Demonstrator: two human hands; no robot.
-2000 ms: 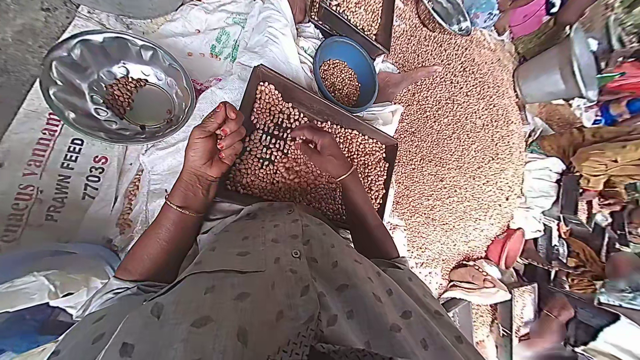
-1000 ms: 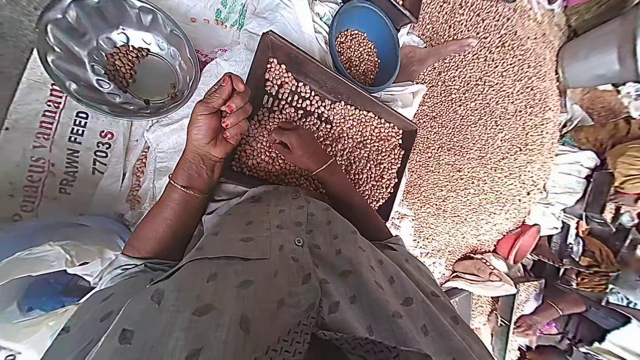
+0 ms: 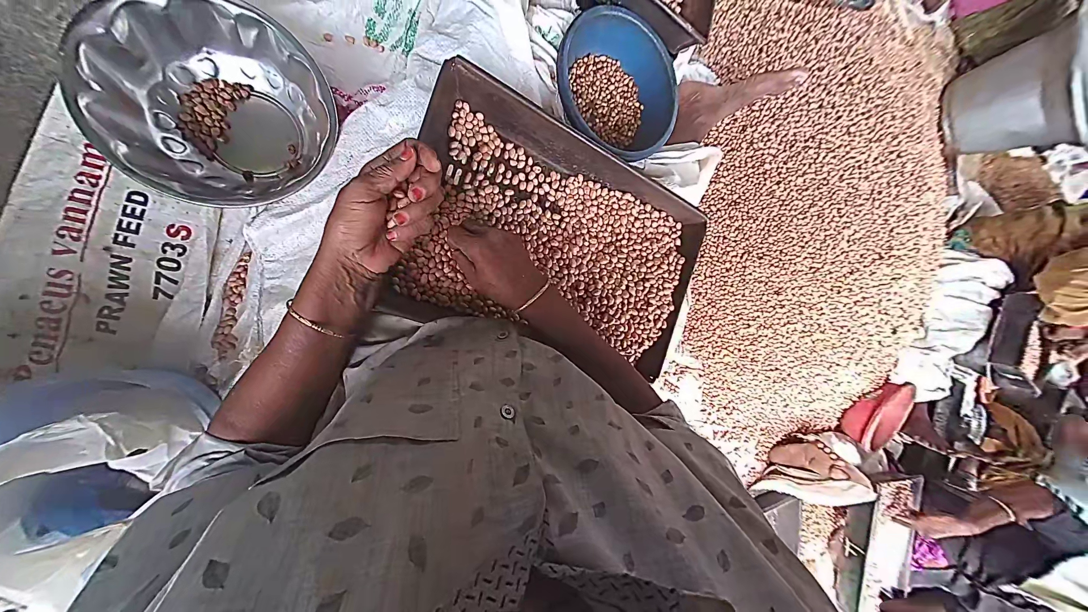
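A dark rectangular tray (image 3: pixel 693 246) full of shelled peanuts (image 3: pixel 608 268) lies before me. My left hand (image 3: pixel 378 208) is above the tray's left edge, palm up, its fingers curled around several peanuts. Low over the peanuts, to its right, is my right hand (image 3: pixel 493 259), back upward, fingers bent down at them; whether it pinches any is hidden. At the upper left stands a fluted steel bowl (image 3: pixel 302 110) with a small heap of dark peanuts. A blue plastic bowl (image 3: pixel 659 102), partly filled with nuts, sits beside the tray's upper edge.
White woven sacks (image 3: pixel 289 229) spread under the tray and steel bowl. A large heap of peanuts (image 3: pixel 816 221) covers the ground on the right. Another person's bare foot (image 3: pixel 739 98) rests by the blue bowl. A metal pot (image 3: pixel 1016 98) stands at the upper right; a co-worker's arm (image 3: pixel 977 514) shows lower right.
My right hand has moved left across the tray since two seconds ago, nearer my left hand. My left hand's fingers have loosened, and peanuts now show in it.
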